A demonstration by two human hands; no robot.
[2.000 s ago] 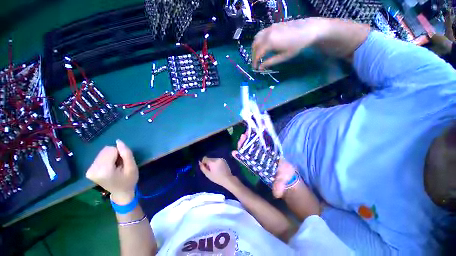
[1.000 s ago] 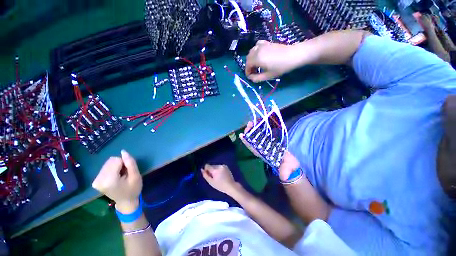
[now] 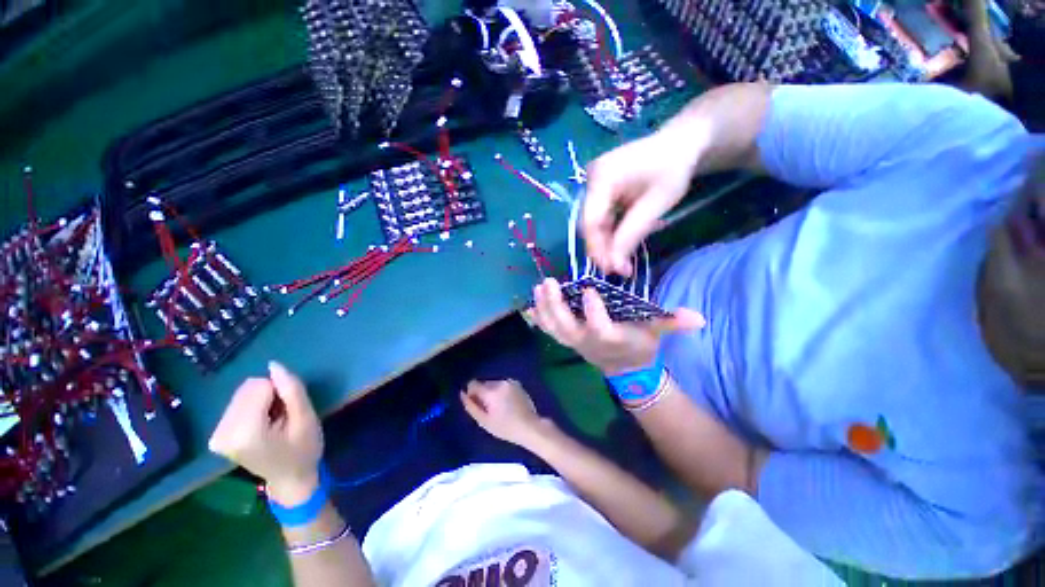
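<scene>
My left hand (image 3: 272, 427), with a blue wrist band, is a loose fist at the bench's front edge, holding nothing visible. My right hand (image 3: 501, 411) is curled in front of my white shirt, below the bench edge, with nothing visible in it. A wired board panel (image 3: 209, 305) with red wires lies on the green bench beyond my left hand. A second panel (image 3: 422, 200) with red wires lies further right. A fanned pile of red-and-black cables (image 3: 358, 273) lies between them. A few white connectors (image 3: 348, 209) lie beside the second panel.
A heap of wired boards (image 3: 57, 333) lies on a black tray (image 3: 143, 459) at the left. A black rack (image 3: 229, 143) and stacked panels (image 3: 364, 63) stand behind. A person in light blue (image 3: 825, 310) at right holds a panel (image 3: 610, 300) with white cables.
The other person has lowered and levelled the held panel, and their other hand has moved from the bench to its white cables. My hands have kept their pose; the view has shifted slightly.
</scene>
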